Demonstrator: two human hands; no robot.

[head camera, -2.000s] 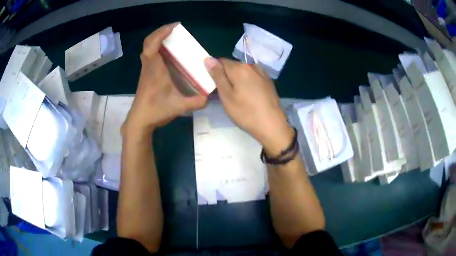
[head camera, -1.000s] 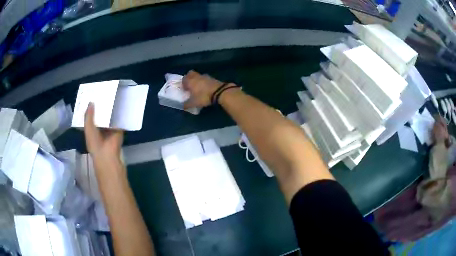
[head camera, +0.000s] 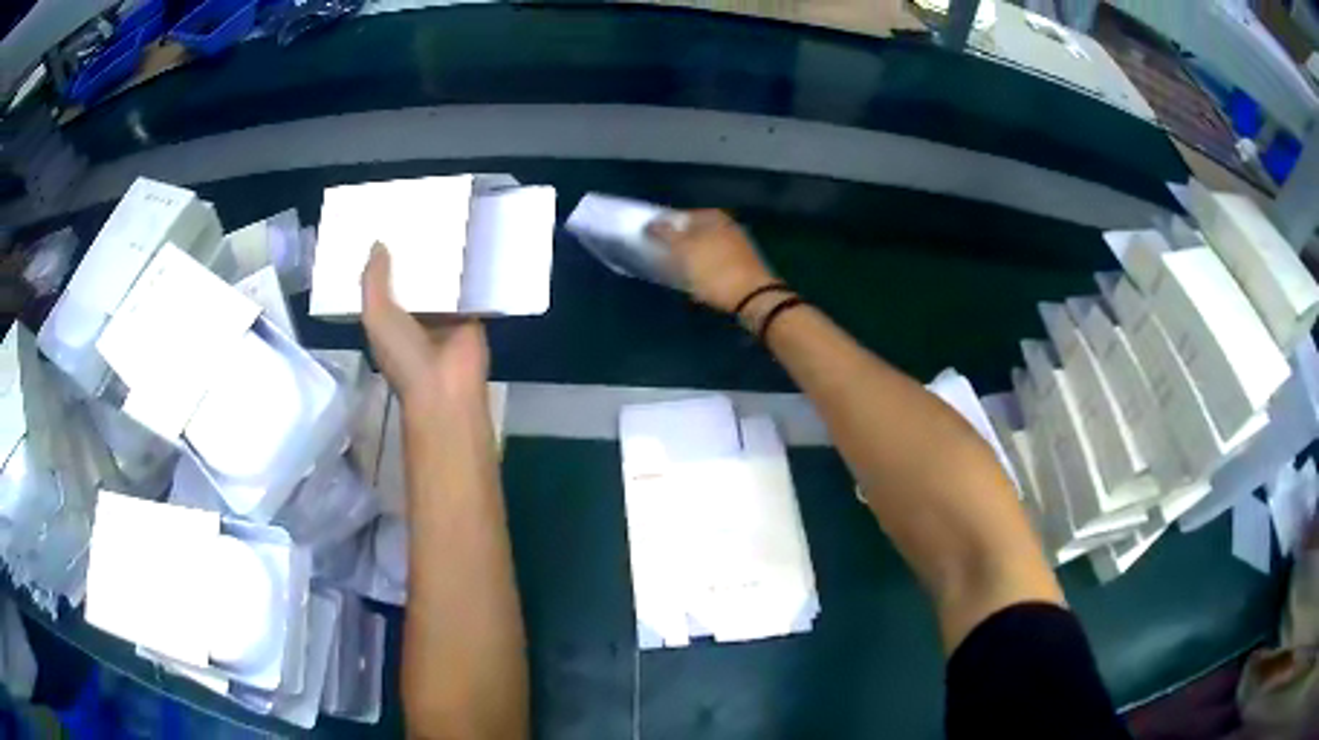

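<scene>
My left hand (head camera: 427, 340) holds a half-sleeved pack (head camera: 398, 249) at the upper left, thumb on top of the white card; the tray (head camera: 509, 249) sticks out of its right side. My right hand (head camera: 719, 260) grips a small tray (head camera: 625, 234) to the right of the pack, tilted and blurred, a gap between them. What lies in this tray cannot be made out. Flat white carton blanks (head camera: 716, 535) lie on the green surface below and between my hands.
Half-sleeved packs (head camera: 195, 586) are piled at left. Sleeved packs (head camera: 1143, 412) lean in an overlapping row at right. Another tray (head camera: 972, 412) is partly hidden behind my right forearm. A grey strip (head camera: 572, 411) crosses the bench. Blue bins (head camera: 127, 51) stand far left.
The carton between my hands went to my left hand alone, now with a tray protruding. My right hand took hold of the small tray from the back and has lifted and tilted it.
</scene>
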